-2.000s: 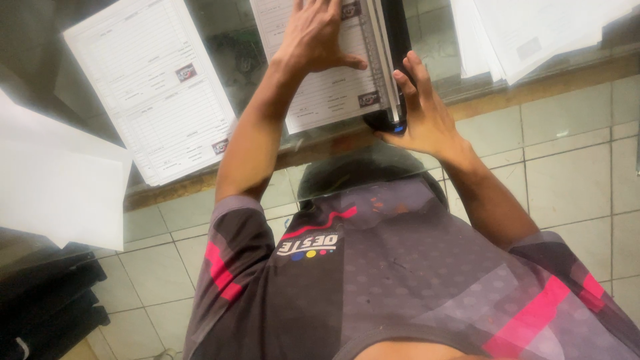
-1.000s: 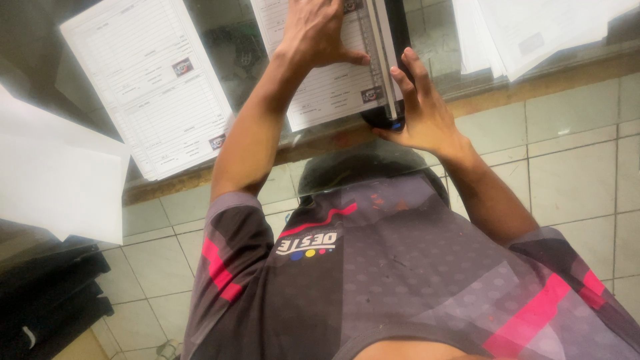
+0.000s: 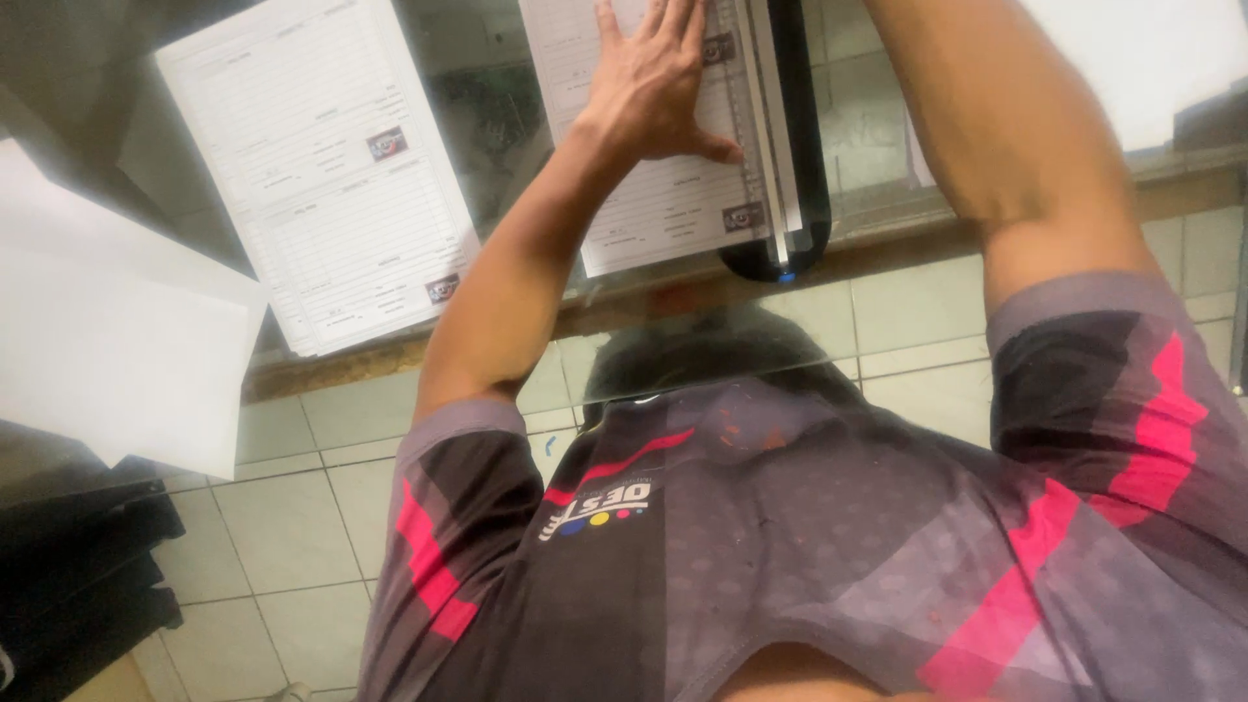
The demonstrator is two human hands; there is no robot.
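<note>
My left hand point(image 3: 655, 93) lies palm down with fingers spread on a printed form sheet point(image 3: 624, 239), its thumb pointing towards a clear ruled strip point(image 3: 749, 161). This strip runs along the sheet's right side, beside the pale rail point(image 3: 783, 210) of a long black tool point(image 3: 811, 166), perhaps a paper trimmer. A small blue part shows at the tool's near end. My right arm reaches up past the frame's top edge, so the hand is hidden. Left of my left forearm rests a stack of similar printed forms point(image 3: 322, 195).
Plain white sheets point(image 3: 107, 312) overlap at the far left, and more white papers point(image 3: 1150, 63) lie at the upper right. The glass tabletop has a wooden edge point(image 3: 336, 375) along its near side. Dark stacked items point(image 3: 88, 565) stand at the lower left, beside the tiled floor.
My right hand, earlier by the near end of the black tool, has moved up out of the frame. My left hand remains on the form.
</note>
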